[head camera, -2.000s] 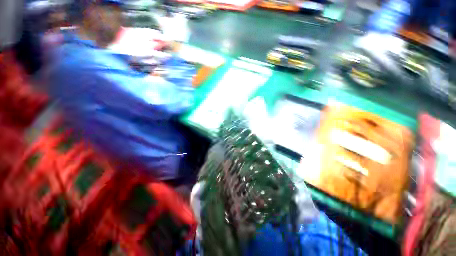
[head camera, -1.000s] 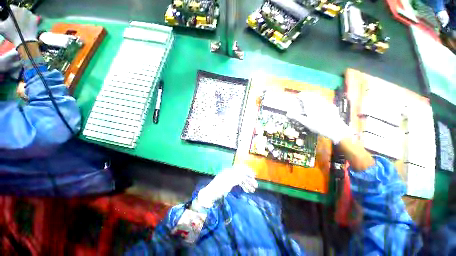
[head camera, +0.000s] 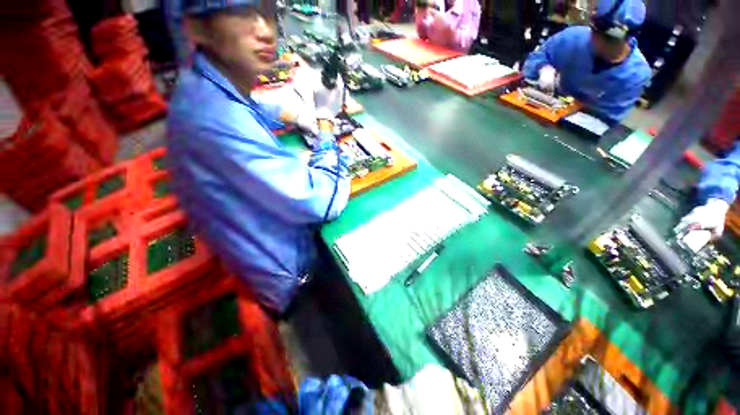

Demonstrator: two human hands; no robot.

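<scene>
A green circuit board point(head camera: 574, 402) with a silver bar lies in the orange-brown fixture point(head camera: 596, 334) at the bottom right, cut off by the picture's lower edge. A black tray of tiny silvery screws point(head camera: 499, 324) lies left of the fixture. My left hand point(head camera: 434, 395), in a white glove, is at the bottom edge, left of the board and below the screw tray. It is blurred and cut off, so its fingers and any grip cannot be made out. My right hand is out of the picture.
A long row of pale strips point(head camera: 406, 235) and a marker pen point(head camera: 423, 267) lie left of the tray. Finished assemblies point(head camera: 529, 188) stand on the dark centre surface. A blue-coated person stands at left beside red trays point(head camera: 138, 235). Another gloved hand point(head camera: 704, 220) reaches in from the right.
The view has swung left and up from the bench. My left hand now shows only at the bottom edge. My right hand, over the board one second ago, has gone out of the picture.
</scene>
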